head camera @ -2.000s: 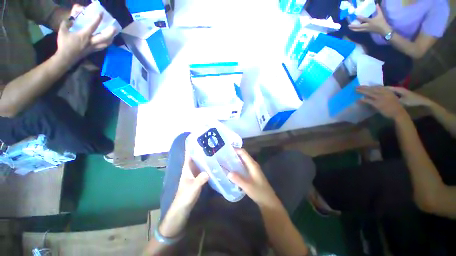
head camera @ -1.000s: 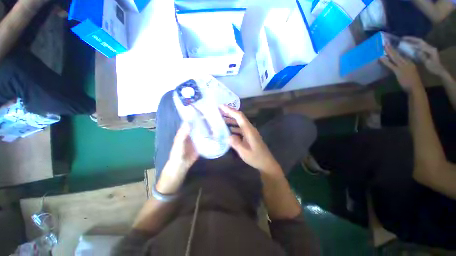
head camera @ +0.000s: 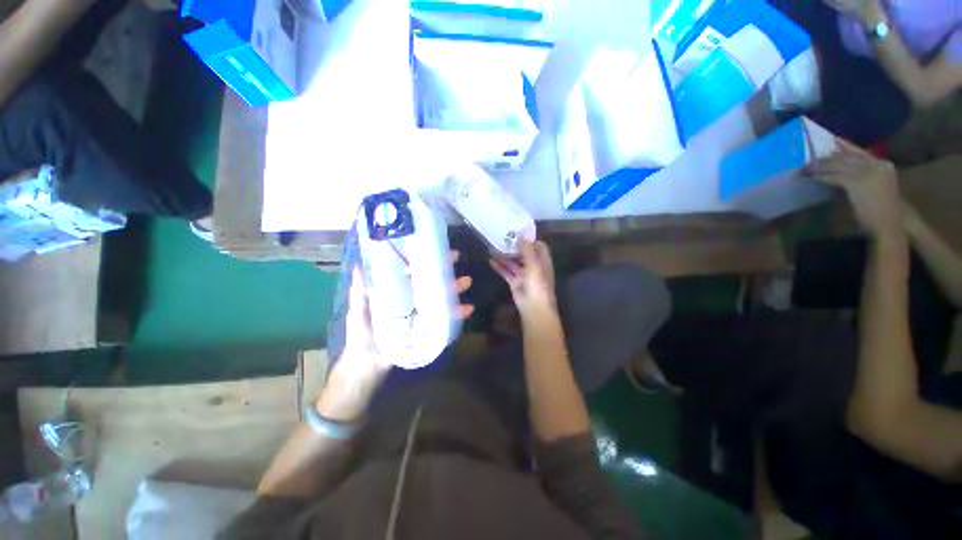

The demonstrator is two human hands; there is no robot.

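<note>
A white oval bottom shell (head camera: 406,306) with a black square fan (head camera: 388,215) at its far end lies over my lap. My left hand (head camera: 364,327) holds it from beneath and the left, with fingertips showing at its right side. A thin reddish wire runs inside the shell below the fan. A second white oval piece, the top cover (head camera: 487,209), is tilted at the table edge. My right hand (head camera: 531,276) grips the cover's near end, where a small round grille shows. The cover and the shell are apart at their near ends.
White and blue cartons stand on the white-covered table, including an open one (head camera: 475,102) and another (head camera: 617,137). The table's wooden edge (head camera: 675,234) is just ahead. A neighbour's hands at the right hold a blue carton (head camera: 768,164). A wooden board (head camera: 190,422) is at lower left.
The cover has come out from beside the shell, drawn to the right by my right hand. The shell with the fan stays in my left hand, now more upright in view.
</note>
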